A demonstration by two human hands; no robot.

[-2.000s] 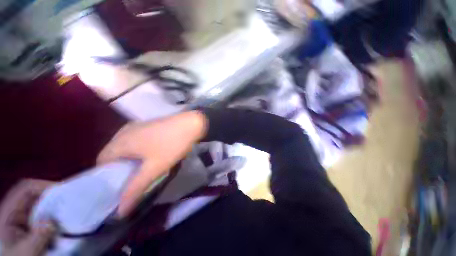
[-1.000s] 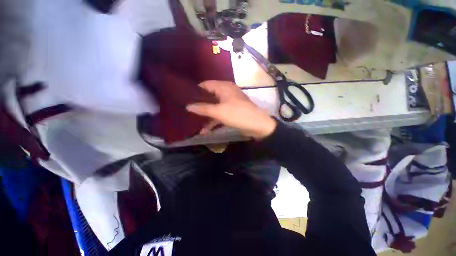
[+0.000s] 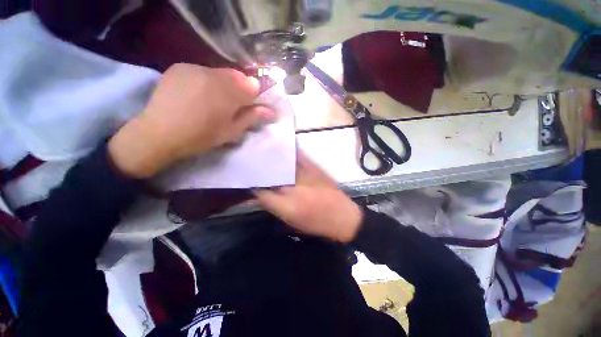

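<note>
A pale grey-white cloth piece (image 3: pixel 240 161) lies on the machine bed, its corner at the lit presser foot and needle (image 3: pixel 267 72). A maroon panel (image 3: pixel 204 203) shows under its front edge. My left hand (image 3: pixel 191 115) lies on the pale piece just left of the needle, fingers bent and pressing; fingertips are partly washed out by the lamp. My right hand (image 3: pixel 315 201) is at the piece's front right corner, slightly blurred, its fingertips at the cloth edge; whether it pinches the cloth is unclear. Black-handled scissors (image 3: pixel 369 128) lie right of the needle.
The white sewing machine head (image 3: pixel 474 46) spans the top. A small maroon piece (image 3: pixel 395 69) rests behind the scissors. Sewn white and maroon work (image 3: pixel 461 217) hangs beyond the table edge at right. Large pale cloth (image 3: pixel 59 99) spreads at left.
The pale piece now covers the maroon panel at the needle. My left hand has come into view on the cloth. My right hand has moved down, towards the table edge.
</note>
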